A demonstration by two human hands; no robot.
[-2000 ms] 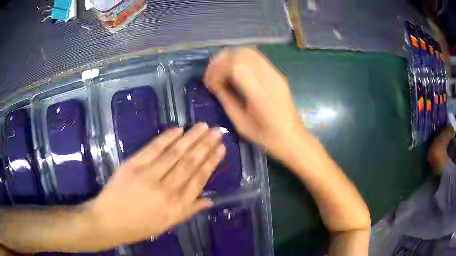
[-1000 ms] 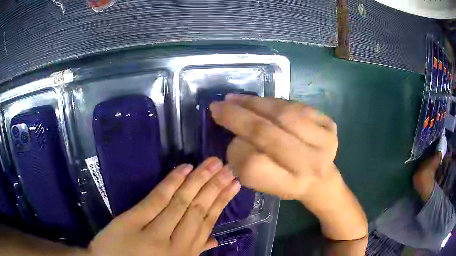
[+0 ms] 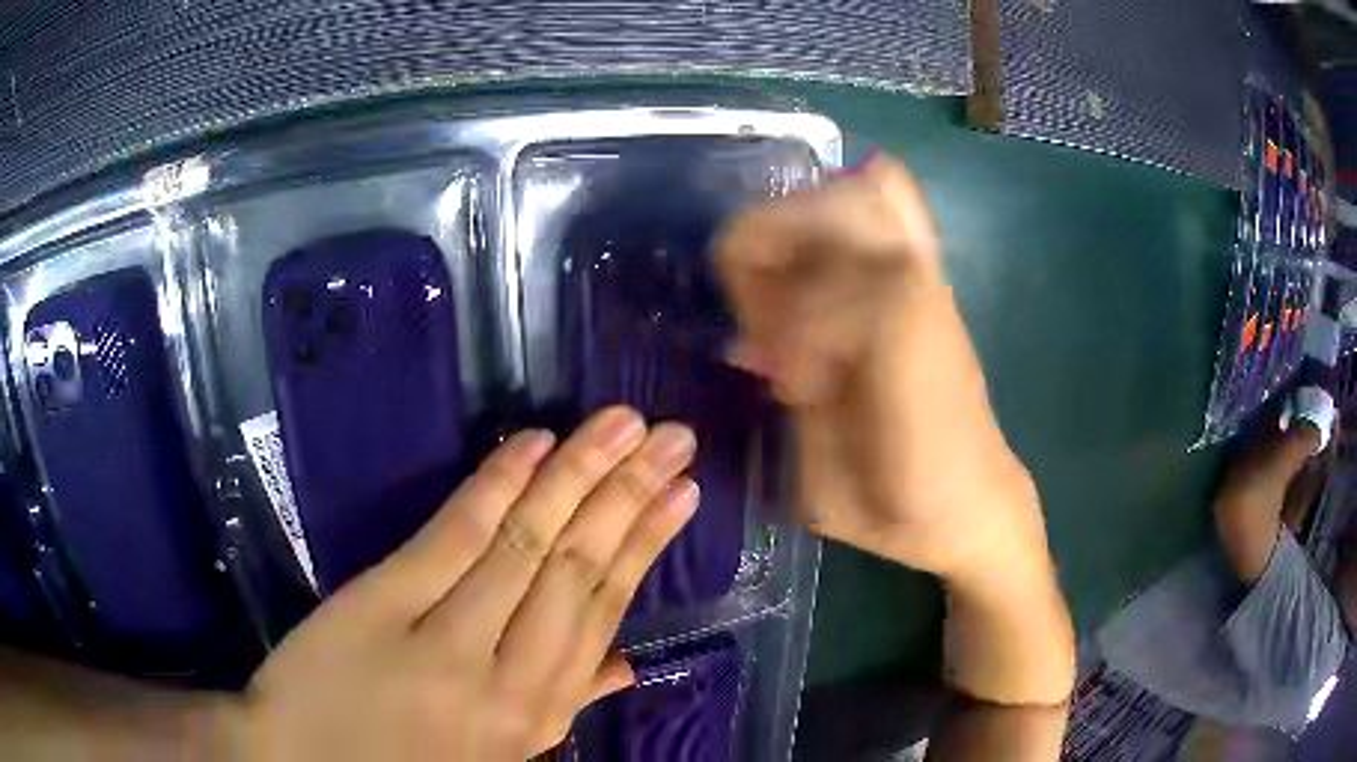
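A dark purple phone case (image 3: 640, 320) lies in the top right pocket of a clear blister tray (image 3: 491, 320). My left hand (image 3: 499, 596) lies flat with fingers extended, its fingertips on the lower part of this case. My right hand (image 3: 848, 313) is blurred over the case's upper right side, fingers curled; whether it holds anything cannot be told. More purple cases lie in the pockets to the left (image 3: 365, 402) and further left (image 3: 112, 447), and one below (image 3: 677, 715). A white paper label (image 3: 278, 499) stands beside the second case.
A grey ribbed mat (image 3: 521, 45) runs along the far side. Green bench surface (image 3: 1101, 313) lies right of the tray. Another tray with orange-marked cases (image 3: 1265, 283) is at the far right, with another person's hand (image 3: 1258, 499) and grey sleeve below it.
My right hand has lifted and moved up and right from the case, its fingers now curled. My left hand stays on the case. The view has shifted slightly.
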